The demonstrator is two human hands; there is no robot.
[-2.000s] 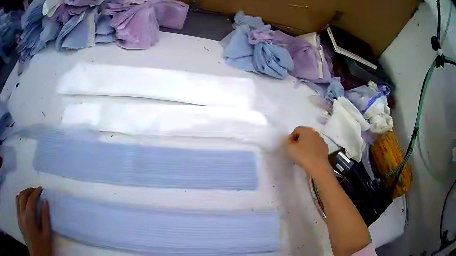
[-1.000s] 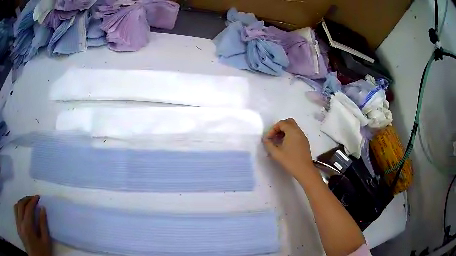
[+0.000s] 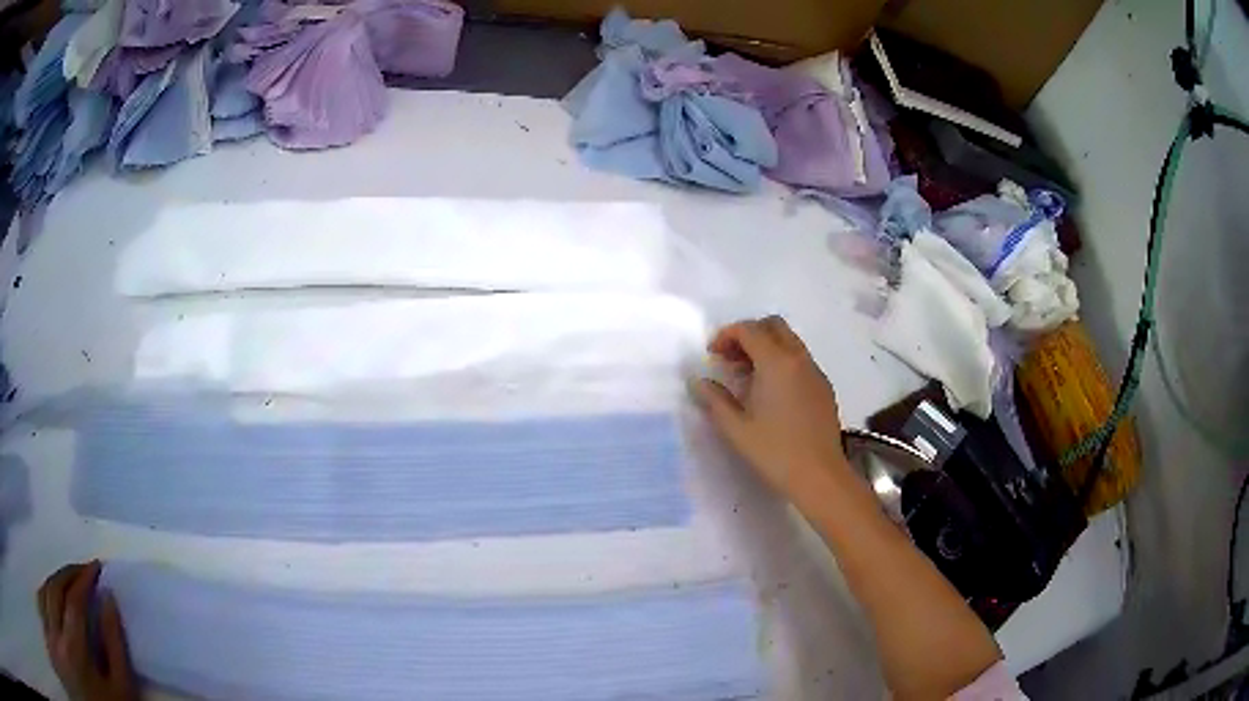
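Note:
Two long light-blue stacks of cut pieces lie across the near half, one behind the other: the far one (image 3: 384,479) and the near one (image 3: 438,644). Beyond them lie two white interlining stacks, the nearer one (image 3: 425,340) and the farther one (image 3: 397,247). My left hand (image 3: 85,633) touches the left end of the near blue stack; whether its fingers grip a layer is unclear. My right hand (image 3: 774,404) is at the right end of the nearer white stack, thumb and index finger apart, with nothing clearly visible between them.
A steam iron (image 3: 966,514) with black body and silver soleplate is parked right of my right forearm. White scraps (image 3: 938,322), a yellow-orange bundle (image 3: 1075,411) and a green hose (image 3: 1162,247) are at right. Blue and lilac bundles (image 3: 699,123) lie along the far edge.
My right hand has moved left from beside the iron to the right end of the nearer white stack, and its fingers have spread. My left hand stays at the near blue stack's end.

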